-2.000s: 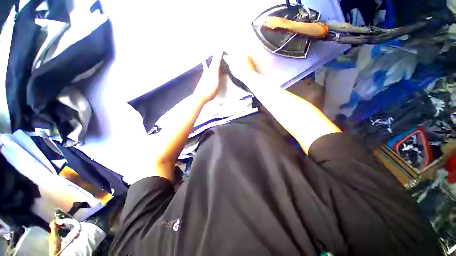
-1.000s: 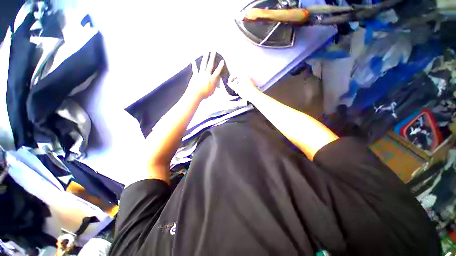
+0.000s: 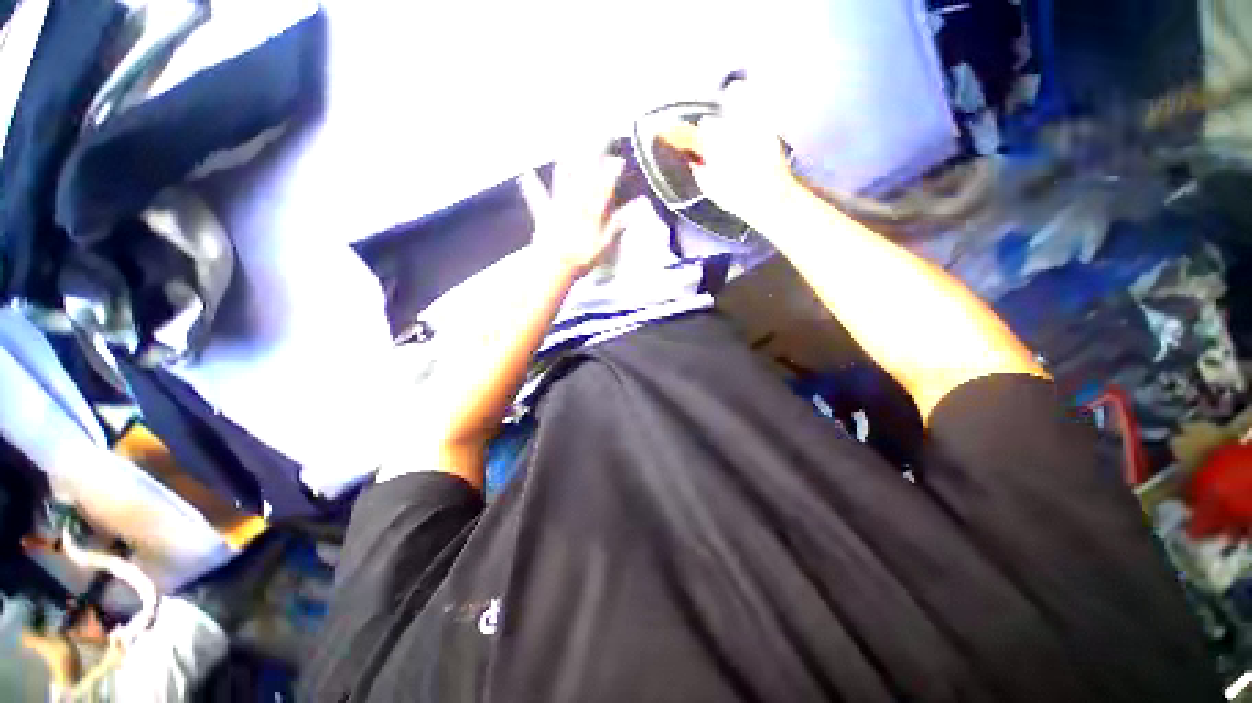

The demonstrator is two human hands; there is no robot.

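A dark fabric panel [image 3: 446, 251] lies flat on the pale ironing table near its front edge, joined to white striped cloth [image 3: 625, 295] against the wearer's front. My left hand [image 3: 577, 213] rests on the panel's right part with fingers spread, holding nothing visible. My right hand [image 3: 735, 158] is closed around the handle of the steam iron [image 3: 673, 172], just right of my left hand. The iron's tip points left, at the panel's right end. Whether the soleplate touches the cloth cannot be told.
Crumpled black, white and grey garments [image 3: 179, 151] lie at the left of the ironing table [image 3: 467, 83]. The iron's cable [image 3: 920, 206] runs off to the right, above cloth heaps [image 3: 1098, 261]. A person's hand [image 3: 55, 659] shows at the lower left.
My right hand has left the cloth and taken hold of the iron, which has moved down and left to the panel's right end. My left hand stays on the panel.
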